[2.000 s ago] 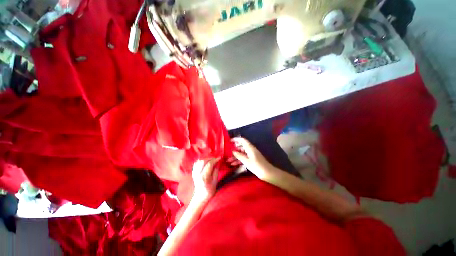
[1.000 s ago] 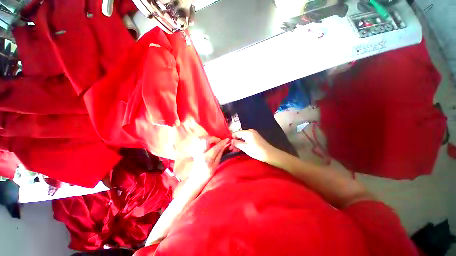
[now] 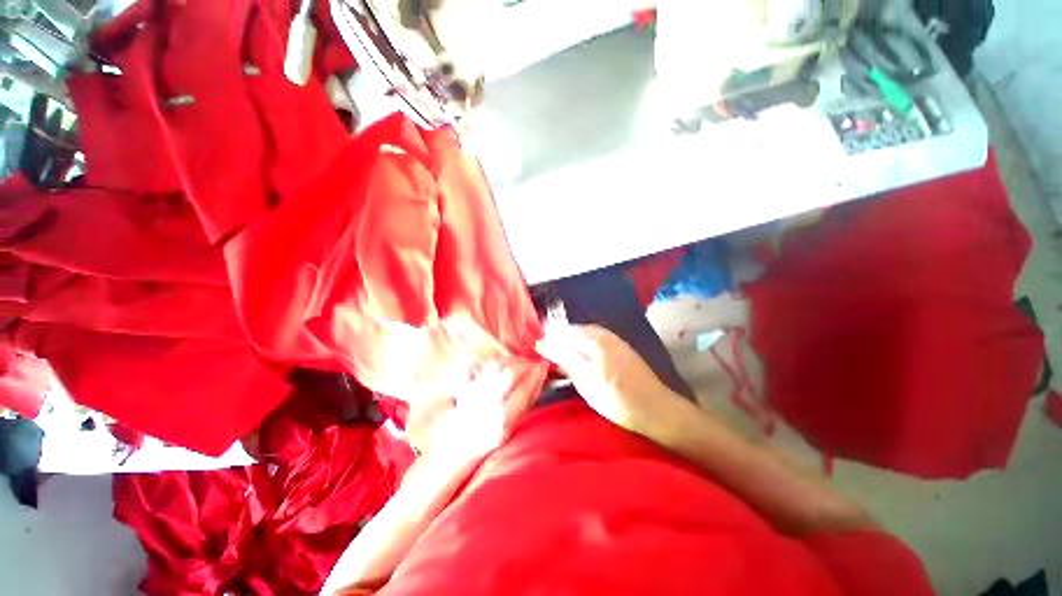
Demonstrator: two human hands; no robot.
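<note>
A red garment panel (image 3: pixel 408 250) runs from under the needle area of the sewing machine (image 3: pixel 437 87) down over the table's front edge toward my lap. My left hand (image 3: pixel 475 402) grips its lower edge; glare washes out the fingers. My right hand (image 3: pixel 582 361) pinches the same edge just to the right, close beside my left hand. The fingertips are blurred, and part of the cloth's edge is hidden between the hands.
More red garment pieces (image 3: pixel 140 314) spread at the left, with a crumpled red heap (image 3: pixel 256 501) below. The white table (image 3: pixel 652 221) holds dark scissors (image 3: pixel 891 52), a green stick (image 3: pixel 891 90) and a control panel (image 3: pixel 891 128). Red cloth (image 3: pixel 897 326) lies low at right.
The hands were slightly apart two seconds ago, met at the cloth's edge one second ago, and now sit a little apart, still on it. The camera view dipped and came back up.
</note>
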